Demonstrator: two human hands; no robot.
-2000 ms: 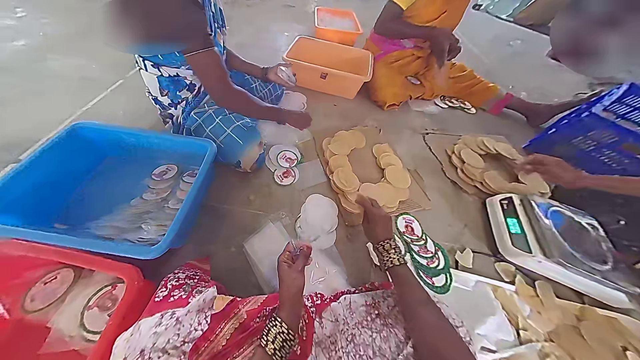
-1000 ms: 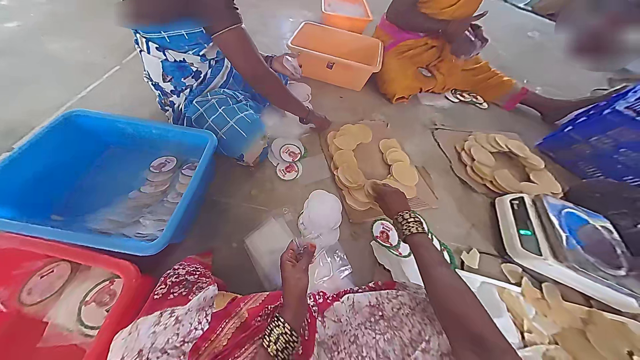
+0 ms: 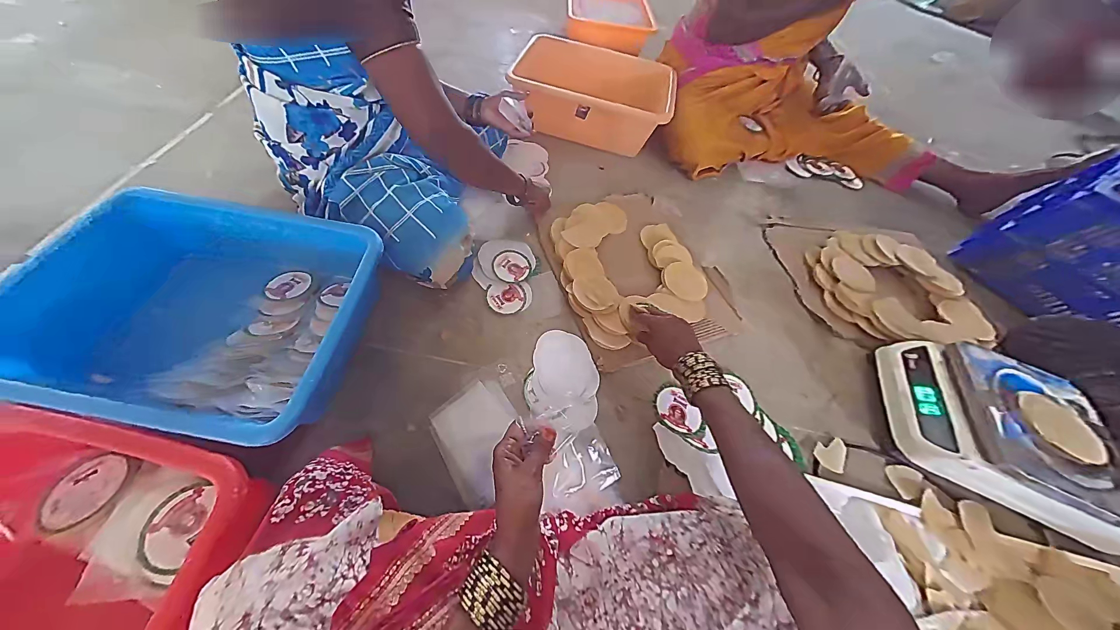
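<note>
My left hand (image 3: 523, 455) pinches the edge of a clear plastic bag (image 3: 582, 464) above my lap. Just beyond it lie round white discs (image 3: 566, 372) and a flat stack of clear bags (image 3: 472, 420). With the fingertips my right hand (image 3: 665, 337) grips a flat tan disc (image 3: 632, 311) at the near end of a ring of overlapping tan discs (image 3: 591, 280) on a cardboard sheet (image 3: 717, 324). Round printed labels with green rims (image 3: 681, 409) lie partly beneath my right forearm.
A blue tub (image 3: 306, 420) and a red tub (image 3: 236, 490), both holding packets, stand at left. A digital scale (image 3: 949, 437) bears a tan disc; a second disc ring (image 3: 875, 289) lies behind it. A co-worker's hand (image 3: 532, 194) is beside the cardboard. Orange tubs (image 3: 595, 122) stand further back.
My right hand has moved from the ring's right part to its near end. The left hand has stayed above my lap. The co-worker's hand has come to the cardboard's far left edge.
</note>
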